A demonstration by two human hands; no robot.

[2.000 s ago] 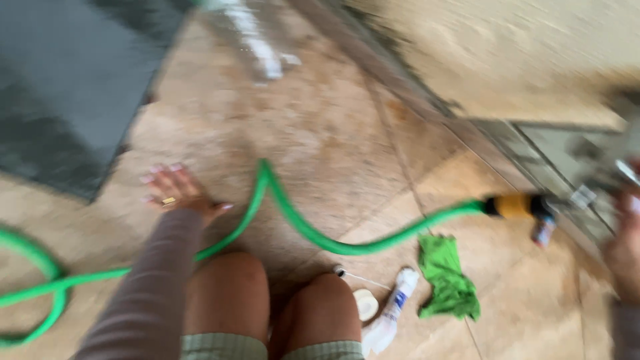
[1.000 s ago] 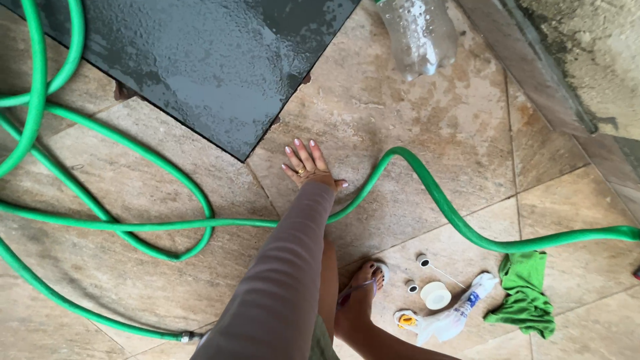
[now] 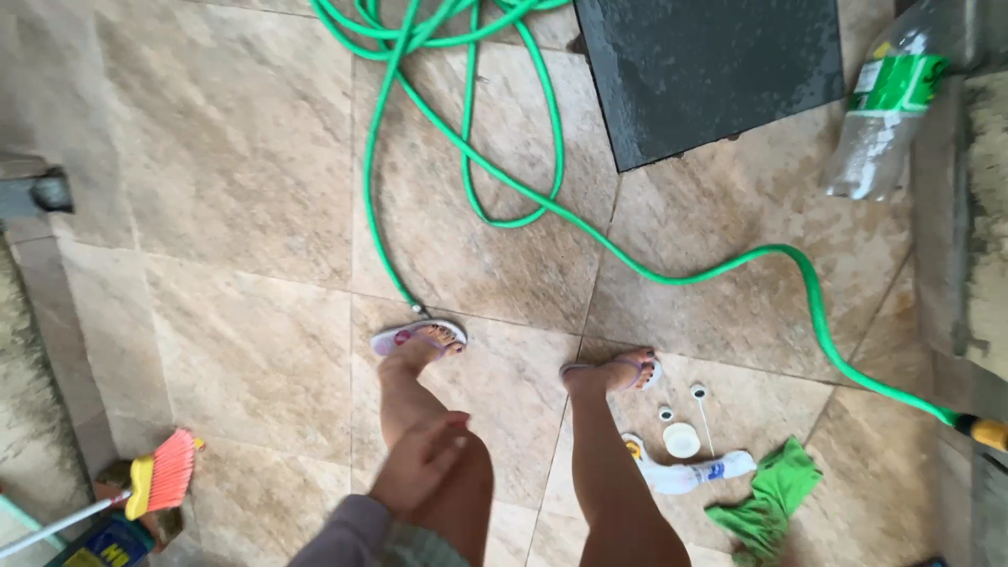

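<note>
My left hand (image 3: pixel 425 466) is over my left thigh and knee, slightly blurred, with nothing seen in it. My right hand is out of view. A green garden hose (image 3: pixel 669 279) runs in loops over the floor, one metal end close to my left flip-flop (image 3: pixel 388 340). At the right edge it meets a yellow and black hose fitting (image 3: pixel 988 432). Near my right foot lie a white round lid (image 3: pixel 681 440), small white round pieces, a whitish plastic bottle (image 3: pixel 681 478) and a green cloth (image 3: pixel 776 504).
A dark wet slab (image 3: pixel 709 71) lies at the top. Beside it at the upper right is a clear plastic bottle with a green label (image 3: pixel 874 142). An orange-bristled broom (image 3: pixel 161 475) and a dark container (image 3: pixel 102 543) are at the lower left, near a rough wall (image 3: pixel 31 378).
My left hand has left the floor beside the slab and is now at my leg. My right hand, seen near the hose fitting two seconds ago, is out of view. The view has shifted widely.
</note>
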